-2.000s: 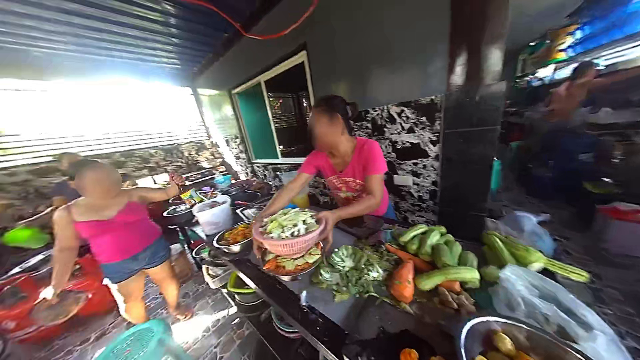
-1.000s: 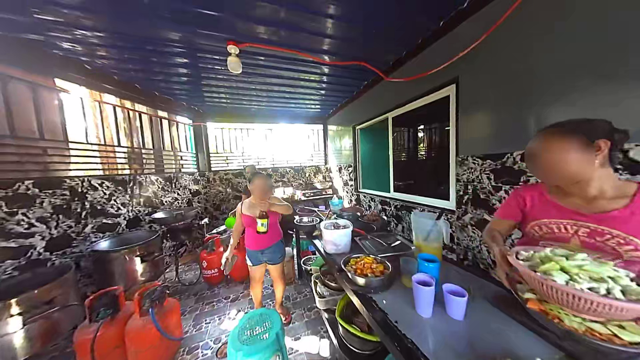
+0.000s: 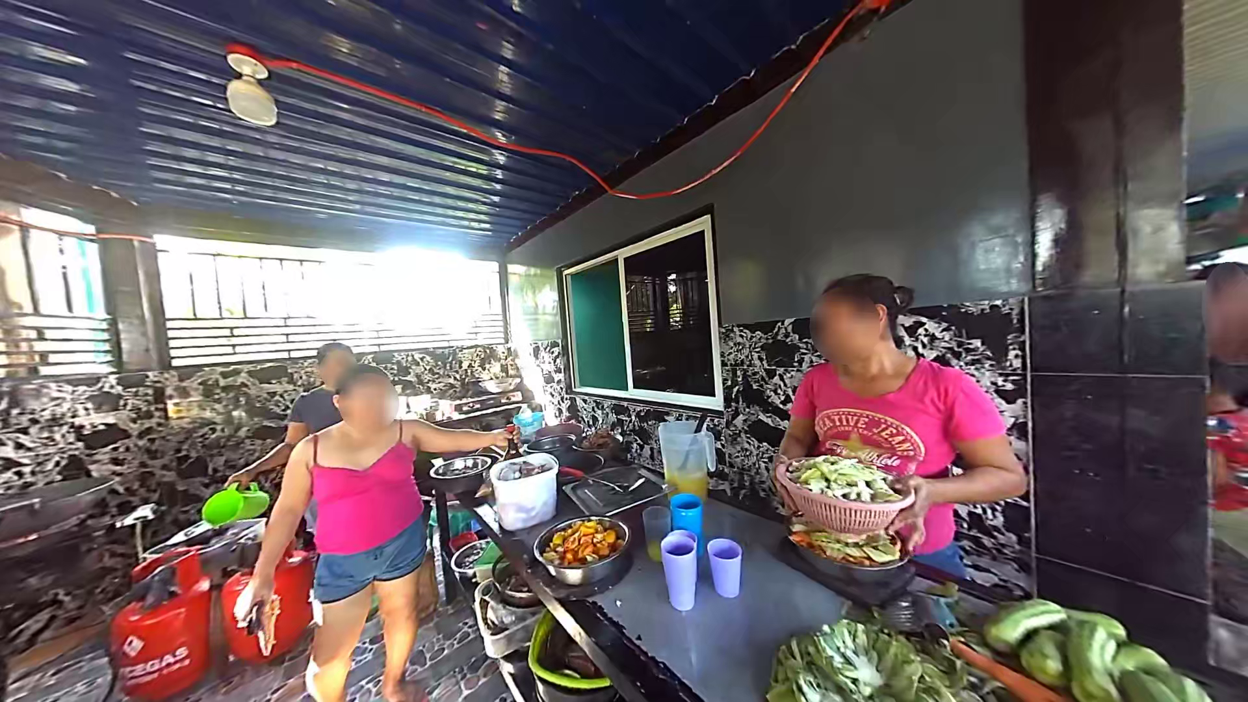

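Note:
Neither my left hand nor my right hand shows in the head view. On the dark counter [image 3: 634,609], purple cups [image 3: 680,570] and a blue cup [image 3: 686,515] stand near a pitcher of yellow liquid [image 3: 686,458]. Left of them is a steel bowl of cut orange and yellow vegetables [image 3: 585,546]. A person in a pink T-shirt holds a pink basket of sliced green vegetables [image 3: 846,497] over a pan of cut vegetables [image 3: 848,551]. Leafy greens [image 3: 848,663], a carrot [image 3: 1004,673] and green gourds [image 3: 1082,648] lie at the near right.
A person in a pink top [image 3: 366,497] stands left of the counter, one arm stretched to a bottle on it. Another person behind holds something green [image 3: 229,504]. Red gas cylinders [image 3: 161,634] stand on the floor. A white bucket [image 3: 525,495] and a shelf with basins line the counter's left side.
The view has swung left, then partly back right. The person in the pink top has stretched an arm to the counter, where a second ago a bottle was held at the chest.

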